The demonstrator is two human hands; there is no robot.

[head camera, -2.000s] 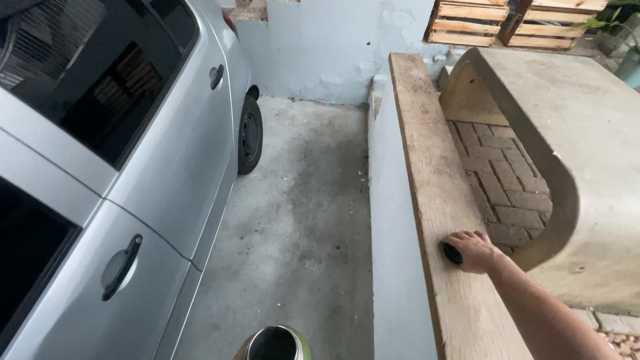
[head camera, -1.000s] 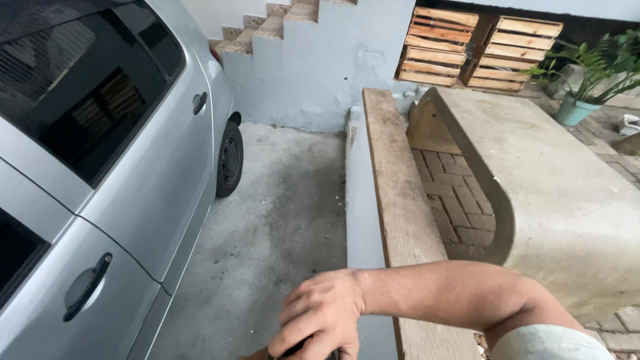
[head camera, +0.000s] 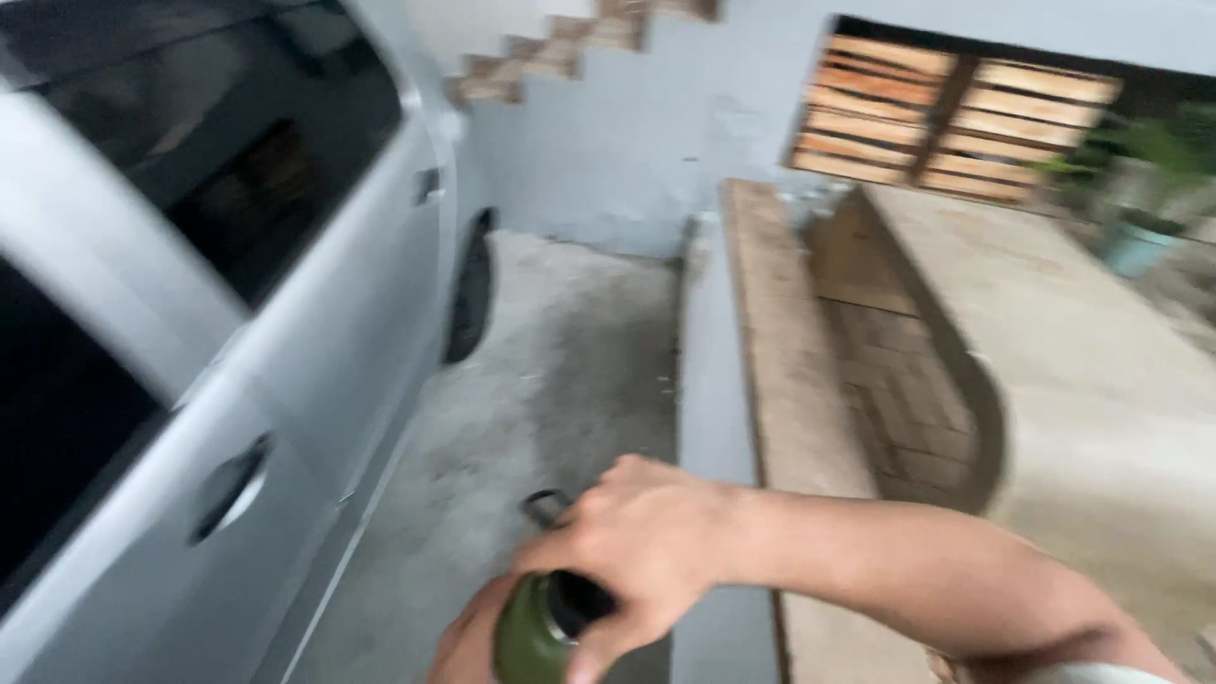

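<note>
A green bottle [head camera: 524, 635] with a steel rim stands at the bottom middle of the head view, cut off by the frame edge. My left hand [head camera: 467, 629] is wrapped around its far left side, mostly hidden behind it. Over the bottle's mouth, my right hand [head camera: 638, 546] grips the black lid [head camera: 578, 602], fingers on the far side and thumb toward me. A dark carry loop [head camera: 544, 508] sticks out beyond the right fingers. Motion blur hides whether the lid is seated or loose.
On the left stands a silver car [head camera: 342, 313]. A low wall topped by a wooden plank [head camera: 784, 361] runs under my right forearm. Right of it is a concrete table [head camera: 1073, 380]. Slatted wooden crates [head camera: 869, 109], a potted plant [head camera: 1140, 242] and steps [head camera: 570, 43] are farther back.
My right hand has moved left from the plank, where it held a black lid, to the bottle, whose mouth was uncovered two seconds ago. The carry loop has come into sight.
</note>
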